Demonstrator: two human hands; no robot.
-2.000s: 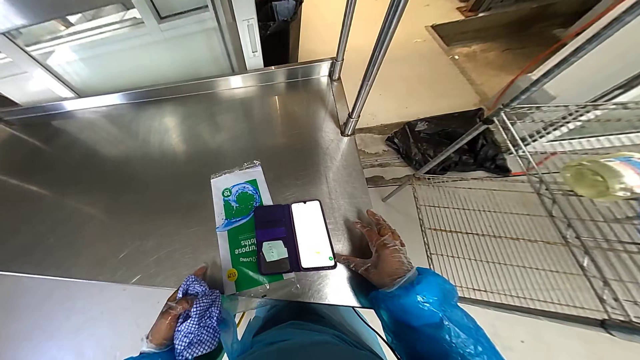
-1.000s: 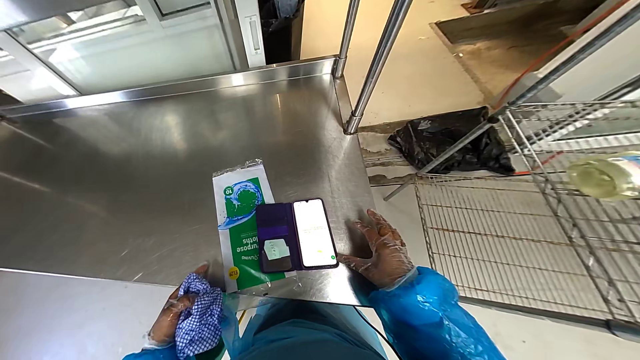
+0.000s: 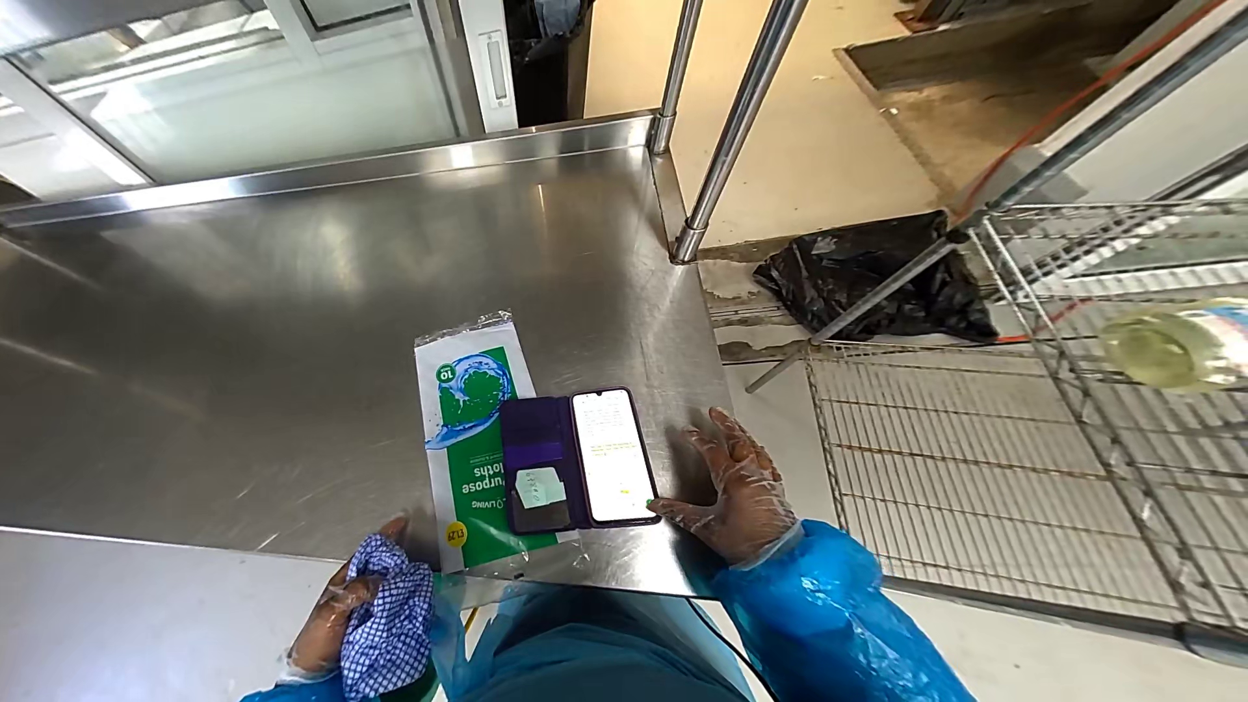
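My left hand (image 3: 336,614), in a clear plastic glove, is closed on a blue-and-white checked cloth (image 3: 390,619) at the near edge of the stainless steel table (image 3: 292,390). A smartphone (image 3: 614,456) with a lit screen lies in an opened purple flip case (image 3: 534,429), which rests partly on a green-and-white packet of cloths (image 3: 476,390). Just right of the phone is my right hand (image 3: 736,487), also gloved, fingers spread and holding nothing. Its thumb reaches the phone's lower right corner; whether it touches is hard to tell.
Metal posts (image 3: 741,132) rise at the table's far right corner. Right of the table stands a wire rack (image 3: 965,468) with a bottle of yellowish liquid (image 3: 1170,346) lying on its upper shelf. A black plastic bag (image 3: 877,278) lies on the floor behind.
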